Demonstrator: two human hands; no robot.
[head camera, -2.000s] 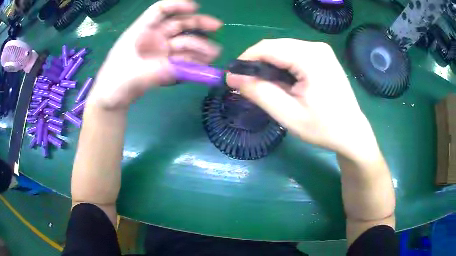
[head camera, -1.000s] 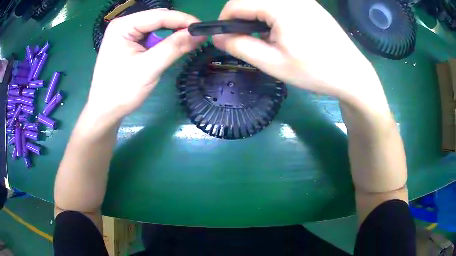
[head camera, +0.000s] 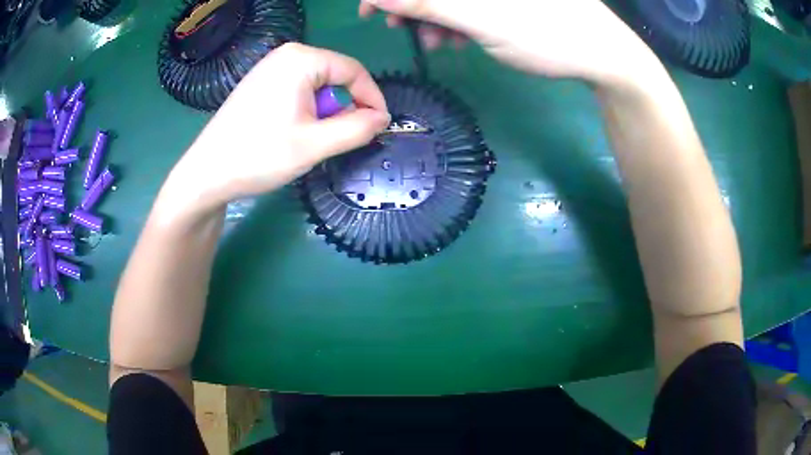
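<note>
A black ribbed fan housing (head camera: 400, 227) lies on the green bench in front of me, its shiny hub (head camera: 389, 173) facing up. A narrow yellow-brown strip (head camera: 407, 127) shows at the hub's upper edge. My left hand (head camera: 298, 120) holds a purple battery cell (head camera: 331, 100) in its curled fingers, with its fingertips pinched at the hub's upper left edge. What the fingertips pinch is too small to tell. My right hand (head camera: 498, 31) is above the housing at the top edge of the picture. It holds a dark slim tool (head camera: 416, 49) pointing down towards the ribs.
Purple cells (head camera: 44, 204) lie heaped at the left, beside a dark edging strip. A second ribbed housing (head camera: 222, 58) is at the upper left, behind my left hand. A ribbed disc with a pale centre (head camera: 698, 35) is at the upper right. A brown box edge shows far right.
My left hand has moved down to the hub with the purple cell. My right hand has moved up and away from it, and the dark tool now points down. The housing's hub is more exposed.
</note>
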